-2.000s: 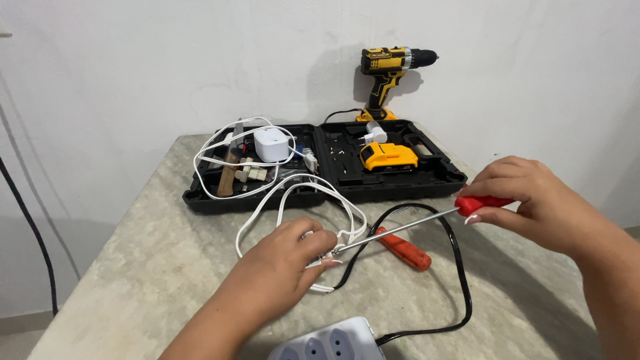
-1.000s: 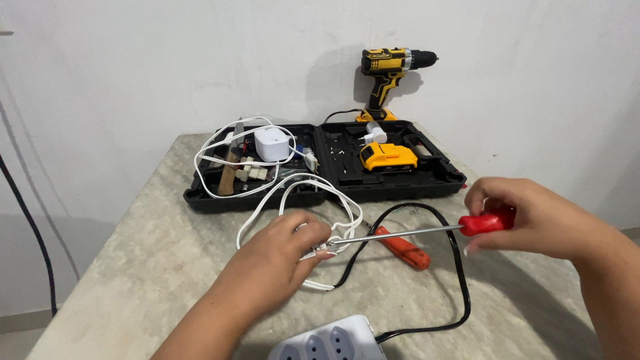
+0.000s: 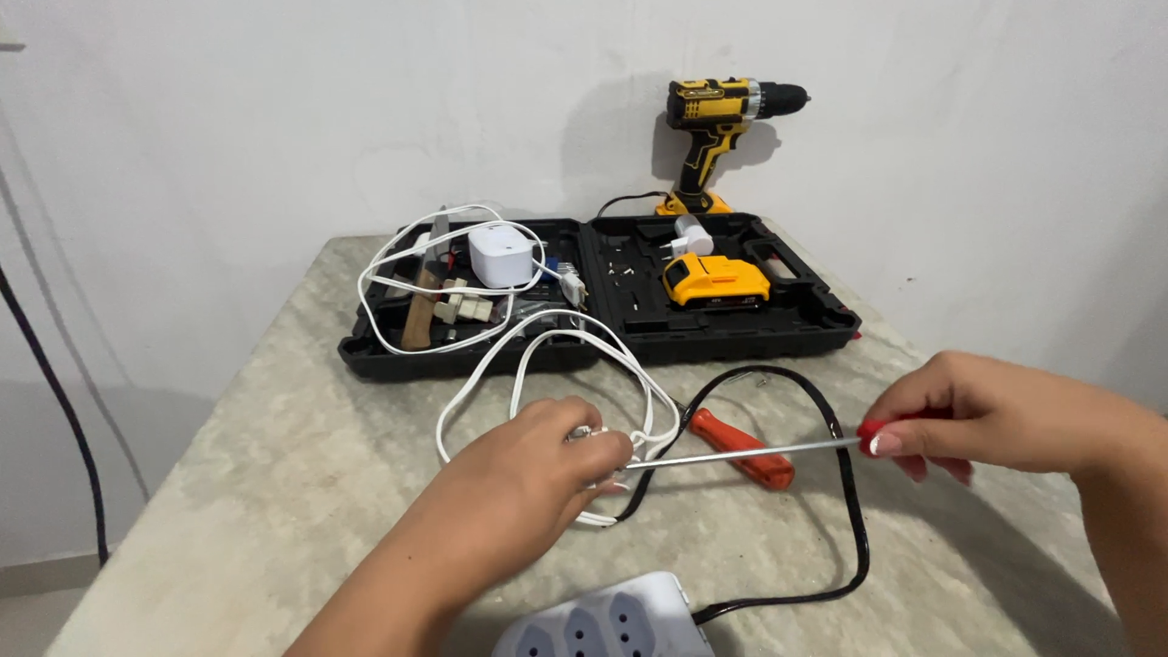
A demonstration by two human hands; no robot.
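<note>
My right hand (image 3: 958,420) grips the red handle (image 3: 874,438) of a long screwdriver, whose steel shaft (image 3: 739,454) points left, nearly level. Its tip meets a small white part at the fingers of my left hand (image 3: 547,456). That part is mostly hidden by those fingers, so its kind cannot be told. Looped white cable (image 3: 449,411) and a black cable (image 3: 853,511) run close to this spot. Beneath the shaft, a second screwdriver with an orange-red handle (image 3: 744,449) lies on the stone table.
A white power strip (image 3: 671,607) lies at the near edge. Behind my hands is an open black tool case (image 3: 730,345) with a yellow battery (image 3: 716,279), a white adapter (image 3: 500,255) and other tools. A yellow and black cordless drill (image 3: 703,137) stands by the wall.
My right hand has shifted slightly and its fingers have changed position around the red handle. The screwdriver shaft lies flatter than two seconds ago. My left hand has stayed nearly in place.
</note>
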